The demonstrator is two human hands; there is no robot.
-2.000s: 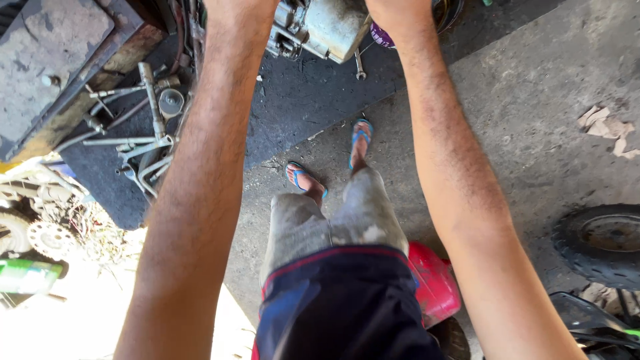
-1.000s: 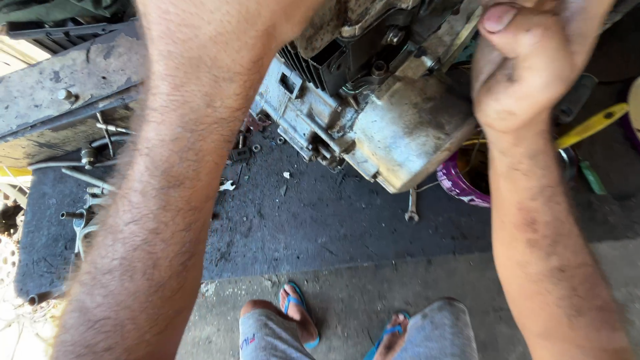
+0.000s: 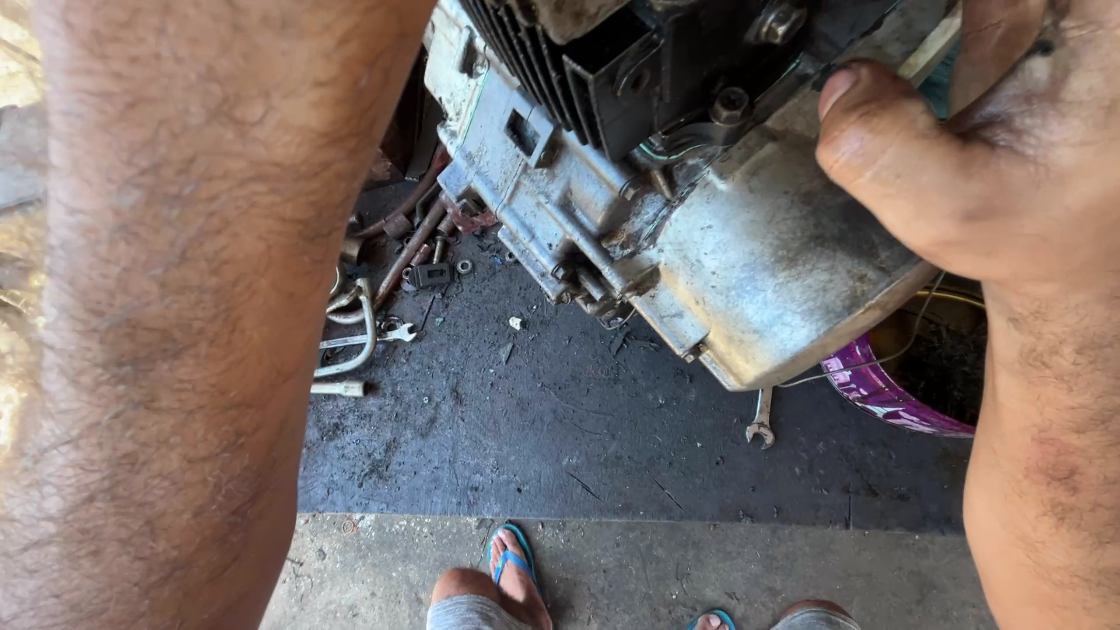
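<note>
A metal engine with a rounded silver crankcase cover and a black finned cylinder fills the upper middle of the head view. My right hand is at the upper right, its thumb over the edge of the silver cover; its other fingers are mostly out of frame, so its grip cannot be told. Only my left forearm shows, running up the left side past the engine; the left hand itself lies beyond the top edge.
The engine is over a dark work surface. An open-end wrench lies below the cover, beside a purple-rimmed bucket with dark contents. Further wrenches, a metal socket tool and small loose parts lie at the left.
The view has moved much closer to the engine. My left hand, partly visible at the top edge one second ago, is now out of frame.
</note>
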